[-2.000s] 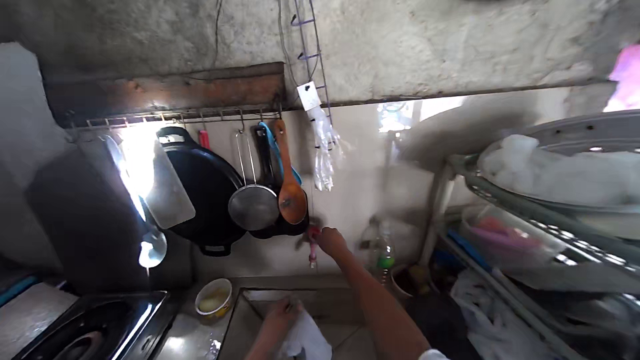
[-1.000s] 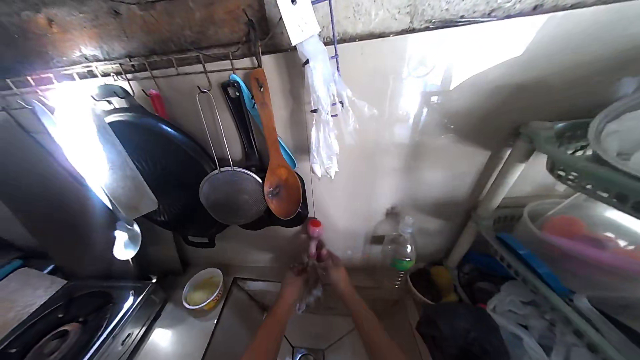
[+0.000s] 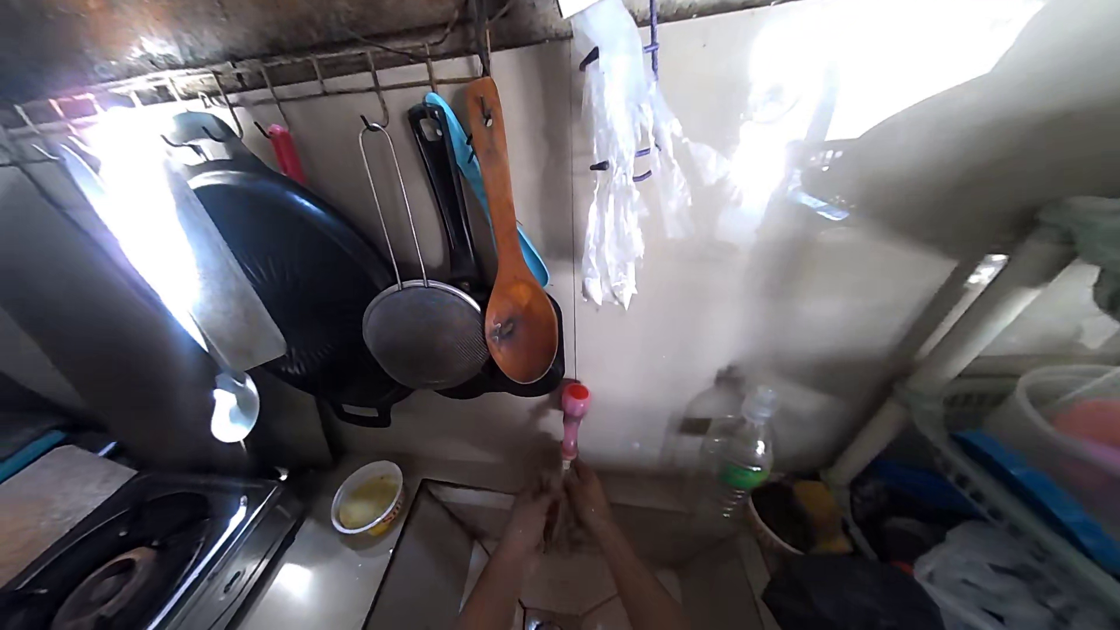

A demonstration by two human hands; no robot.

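Below a pink faucet (image 3: 572, 424) with a red top on the tiled wall, my left hand (image 3: 532, 516) and my right hand (image 3: 584, 499) are close together over a tiled sink (image 3: 446, 547). Something small and dark shows between them, too blurred to name; whether the fingers grip it is unclear. Left of the sink stands a bowl (image 3: 368, 500) with yellowish contents. Above hang a wooden spoon (image 3: 522, 328), a wire-handled strainer (image 3: 426, 335) and a black pan (image 3: 289, 262).
A gas stove (image 3: 131, 560) is at the lower left. Clear plastic bags (image 3: 612, 175) hang on the wall. Right of the sink stand a plastic bottle (image 3: 744, 455), a container holding a yellow sponge (image 3: 821, 516) and a rack (image 3: 989, 315) with tubs and bags.
Two seconds ago my right hand was at the faucet and my left hand was by a whitish thing in the sink. Both hands are now together below the faucet. The view has moved closer.
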